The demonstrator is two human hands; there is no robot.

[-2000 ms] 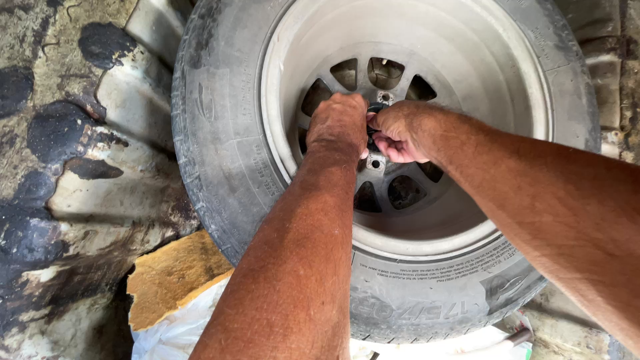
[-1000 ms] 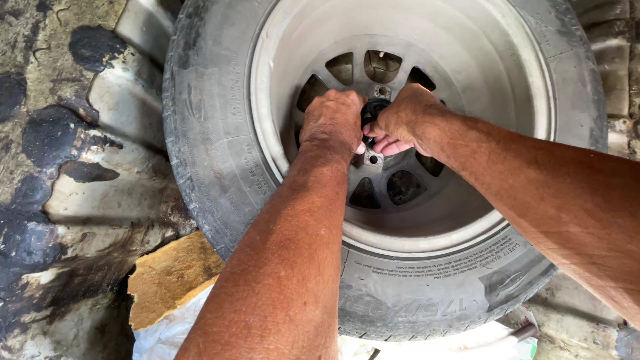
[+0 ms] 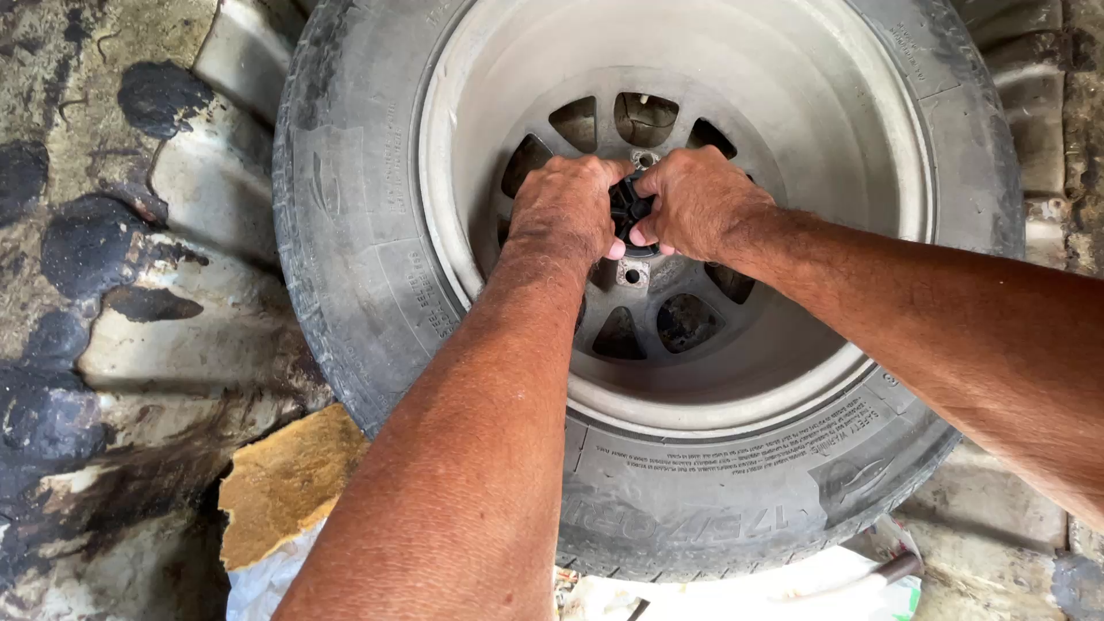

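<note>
A spare tyre (image 3: 362,216) on a pale metal wheel rim (image 3: 776,103) lies flat, its hollow side facing up. A round black plastic hold-down knob (image 3: 631,207) sits at the hub, between two plates with holes. My left hand (image 3: 569,203) grips the knob's left edge, thumb low and fingers along its top. My right hand (image 3: 703,203) grips its right side, with finger and thumb tips on it. Both hands cover parts of the knob.
Ribbed, stained sheet metal (image 3: 181,336) with black patches surrounds the tyre. A torn piece of yellow-brown foam (image 3: 289,483) and pale plastic sheeting (image 3: 267,578) lie at the lower left. White material (image 3: 742,595) and a dark tube end (image 3: 899,567) show below the tyre.
Both hands stay at the hub. My right hand's fingers have shifted slightly on the black knob, and more of the knob shows between the hands now than two seconds ago.
</note>
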